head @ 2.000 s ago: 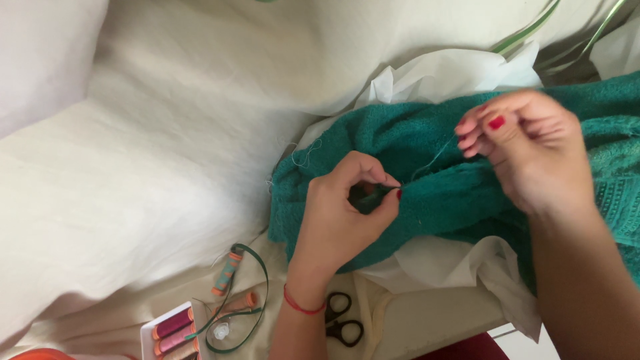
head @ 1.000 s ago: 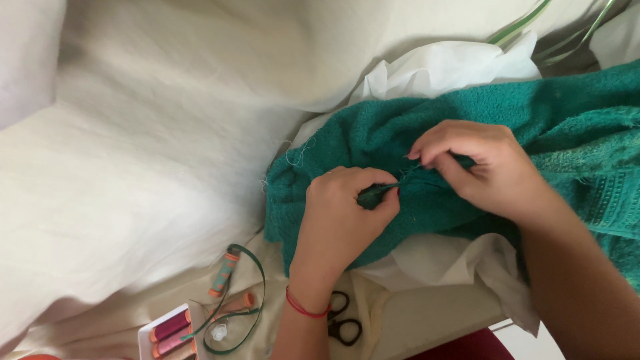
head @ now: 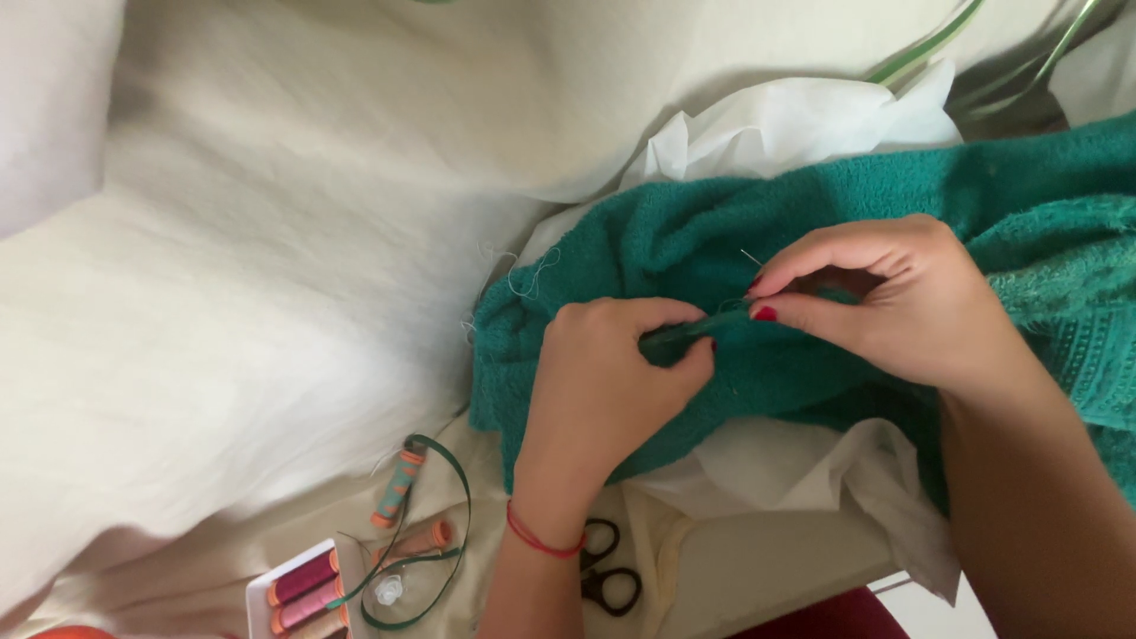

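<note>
A green terry towel [head: 710, 213] lies bunched across the right half of the head view. My left hand [head: 621, 373] pinches a raised fold of it between thumb and fingers. Just to the right, my right hand [head: 879, 293] holds a thin sewing needle [head: 752, 257] between thumb and index finger, its end sticking up past the fingertips, close against the fold. Fine thread [head: 732, 306] shows at the fold near the fingertips. Loose pale threads [head: 532, 273] lie on the towel's left end.
Black-handled scissors [head: 612, 586] lie beside my left wrist. Left of them are a blue-and-orange spool [head: 398, 486], a brown thread spool [head: 417, 541], a dark green ribbon [head: 466, 497], a white rose-shaped piece [head: 389, 589] and a white box [head: 257, 603] of spools. White cloth [head: 799, 111] lies behind the towel.
My right hand was raised with a thread drawn out two seconds ago; it has come down and left to the fold. My left hand keeps its pinch on the towel.
</note>
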